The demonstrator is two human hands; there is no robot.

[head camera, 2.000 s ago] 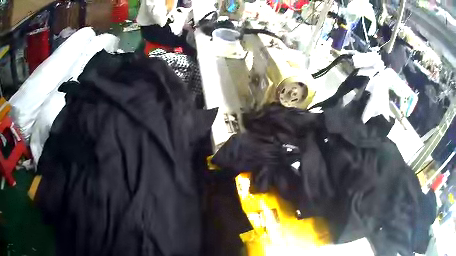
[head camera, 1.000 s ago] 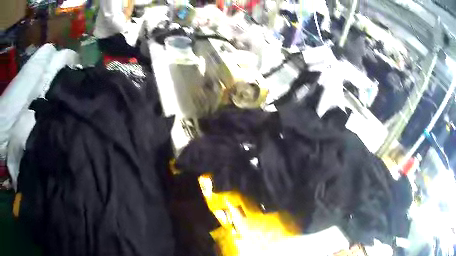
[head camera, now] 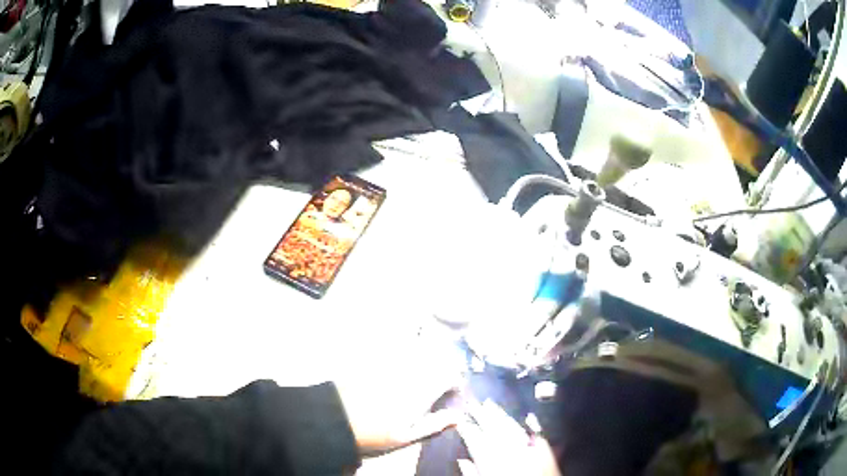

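Note:
The sewing machine (head camera: 687, 279), with a white head and a dark blue band, stands at the right. Its needle area (head camera: 478, 367) is washed out by bright light. My left hand (head camera: 404, 432), in a dark sleeve, reaches in from the left just below the needle area. My right hand (head camera: 506, 442) is beside it, cut off by the bottom edge. A small dark piece of cloth (head camera: 441, 454) lies between my hands at the fingertips. Glare hides whether my fingers grip it.
A lit smartphone (head camera: 327, 237) lies flat on the white table (head camera: 218, 316). A large crumpled black garment pile (head camera: 223, 102) is behind and left of it. Shiny yellow plastic (head camera: 121, 311) is at the left table edge. A beige knob (head camera: 624, 158) rises from the machine.
The view has swung right from the garment piles to the machine table. The phone, the machine head and both my hands are now in view; the long left pile has left the picture.

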